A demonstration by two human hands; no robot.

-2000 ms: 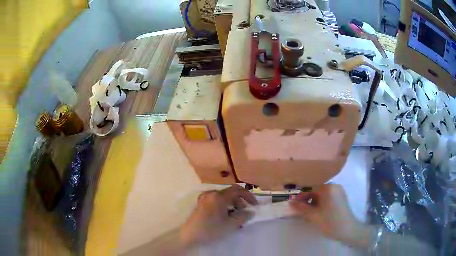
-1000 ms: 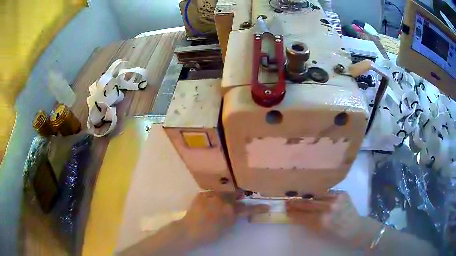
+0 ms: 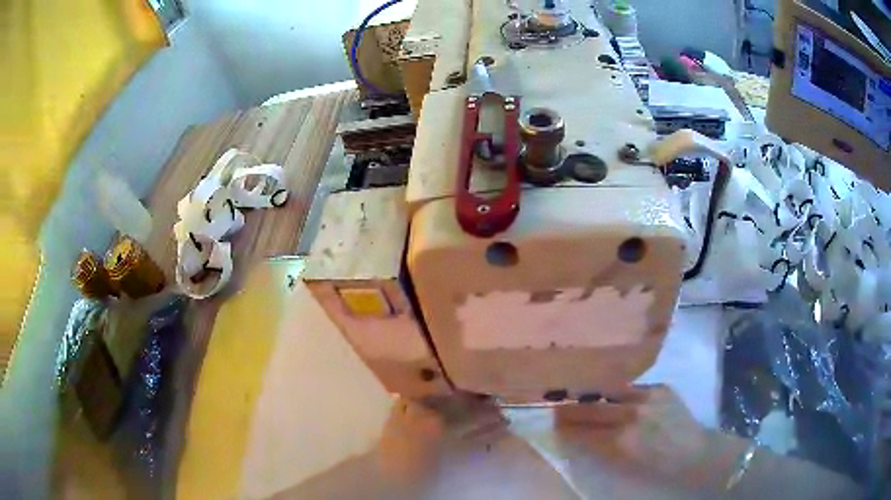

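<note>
The cream machine head (image 3: 547, 322) fills the centre, with a torn pale patch on its front. My left hand (image 3: 440, 439) is below its lower left edge, blurred, fingers pointing inward. My right hand (image 3: 635, 430) is below its lower right edge, also blurred. A whitish strip (image 3: 532, 418) shows between the hands, its ends hidden by the fingers or the head. I cannot tell how firmly either hand holds it. The clamp area is hidden under the head.
A white strap bundle (image 3: 210, 220) with black marks lies on wood at left. Golden-brown cylinders (image 3: 132, 267) stand far left. A large heap of white straps (image 3: 821, 225) lies right, above a clear plastic bag (image 3: 791, 381). A control panel (image 3: 830, 78) is upper right.
The view has tilted, so the machine head sits lower and slightly left. The hands stay under the head's front edge. The white strip earlier seen between the fingers is now less visible.
</note>
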